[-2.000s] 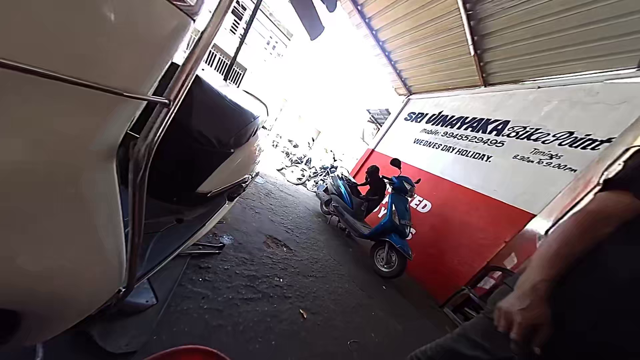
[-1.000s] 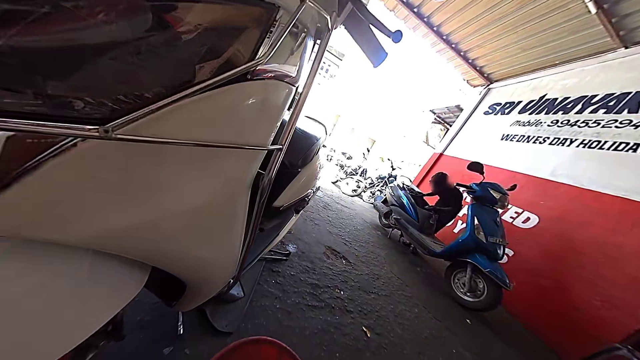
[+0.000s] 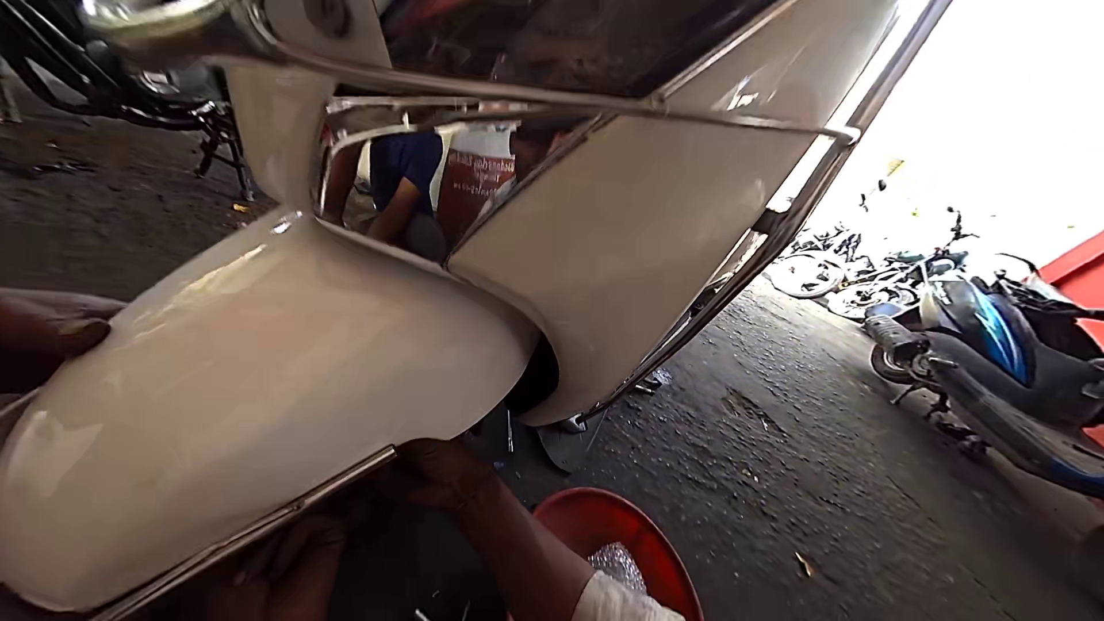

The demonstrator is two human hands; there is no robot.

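Note:
A cream scooter's front fender (image 3: 259, 362) fills the lower left, with a metal guard rod (image 3: 250, 530) along its lower edge. My right hand (image 3: 435, 474) reaches in from the lower right, against the fender's underside by the rod's upper end; its fingers are mostly hidden. Beneath the fender, in shadow, is a hand that appears to be my left hand (image 3: 297, 548); its grip is unclear. Another hand (image 3: 60, 332), apparently a co-worker's, touches the fender at the left edge. Above are the cream front panel (image 3: 604, 224) and chrome crash guard (image 3: 483, 90).
A red tub (image 3: 642, 526) holding clear plastic stands below right, close to my right forearm. A blue and black scooter (image 3: 992, 354) is parked at the right, with motorcycles (image 3: 862, 267) behind. Part of another motorcycle (image 3: 129, 82) shows at the upper left. The dark ground is rough.
The view has swung far left, onto the scooter's front. Hands now show at the fender, where none were visible one second ago. The co-worker's arm seen earlier at the right is out of view.

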